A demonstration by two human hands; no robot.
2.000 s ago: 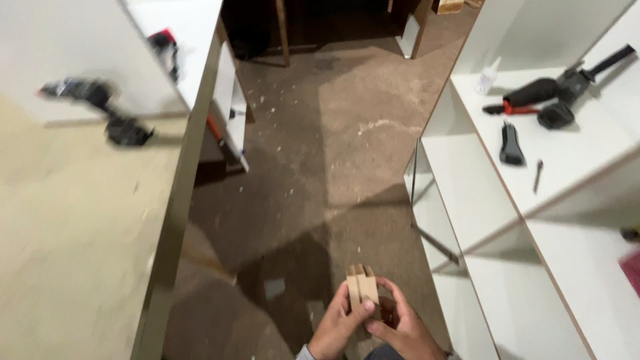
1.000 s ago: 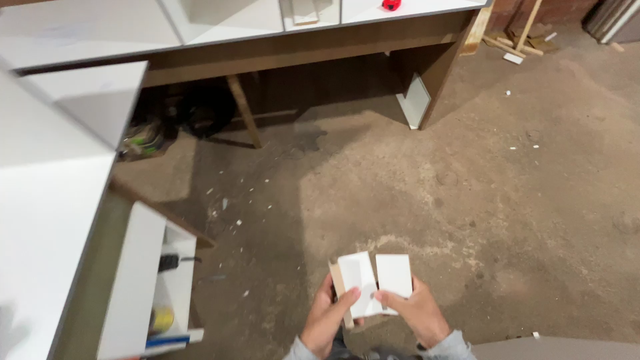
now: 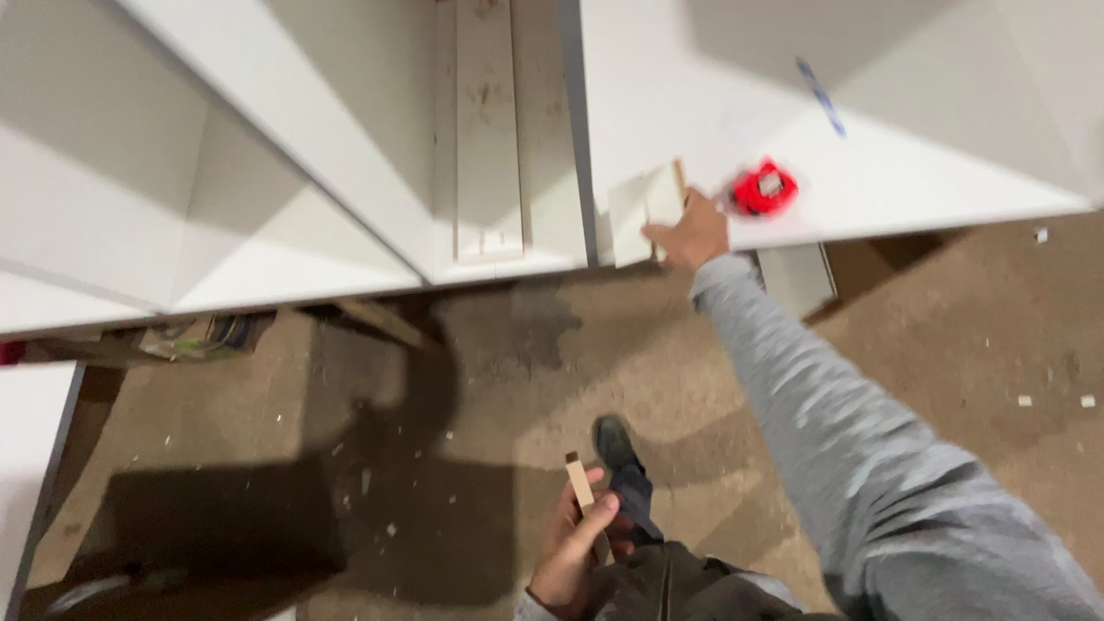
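Note:
My right hand [image 3: 693, 233] reaches out to the front edge of the white cabinet panel and grips small white board pieces [image 3: 662, 203], which stand on the panel beside a grey-edged divider. Low in the view, my left hand [image 3: 573, 543] holds a small board piece [image 3: 580, 481] with a light brown edge between thumb and fingers. A red tape measure [image 3: 766, 188] lies just right of my right hand. Farther back on the same white panel is a blue and white pen or pencil [image 3: 821, 97].
White cabinet dividers [image 3: 293, 147] rise at the left. A long white strip of board [image 3: 489, 138] lies in a narrow compartment. Under the cabinet are a slanted wooden leg [image 3: 388, 323] and a white panel [image 3: 798, 278]. My shoe [image 3: 614, 442] is on the debris-strewn concrete floor [image 3: 681, 345].
My hands, together around the small boards one second ago, are now apart. The right has moved forward to the cabinet with white pieces, and the left keeps a piece low. The view has shifted to the cabinet.

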